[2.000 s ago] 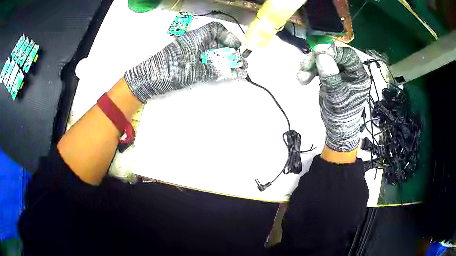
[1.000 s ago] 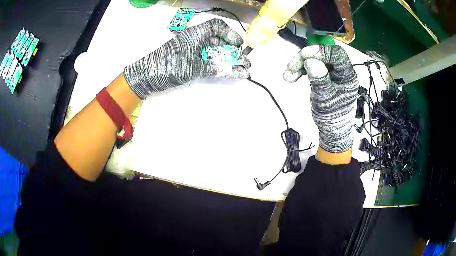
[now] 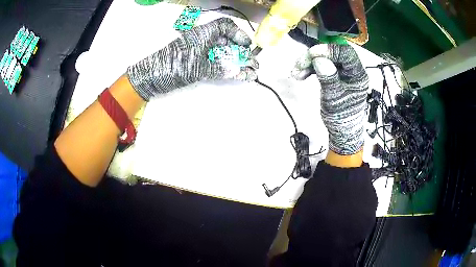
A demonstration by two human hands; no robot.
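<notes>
My left hand (image 3: 195,57), in a grey-white marled glove, holds a teal-green circuit board (image 3: 229,55) at upper centre. A black cable (image 3: 282,104) runs from my left fingertips down to a tied bundle (image 3: 301,155), with its plug at the lower end. The dark tip of a yellow tool (image 3: 276,26) is close to the board's right edge; contact cannot be told. My right hand (image 3: 339,78), gloved the same, is to the right of the tool with thumb and fingertips close together. Whether it holds something thin between them cannot be told.
Another board (image 3: 188,18) with a black cord lies at the white surface's top edge. A black cable pile (image 3: 409,141) is at the right. Several boards (image 3: 18,57) lie on the black mat at left. A dark rectangular object (image 3: 338,18) is on the brown tray. A pale arm (image 3: 441,68) is upper right.
My right hand has moved left, closer to the tool and board. My left hand still holds the board by the tool tip, nearly unmoved. The cable bundle has shifted slightly left.
</notes>
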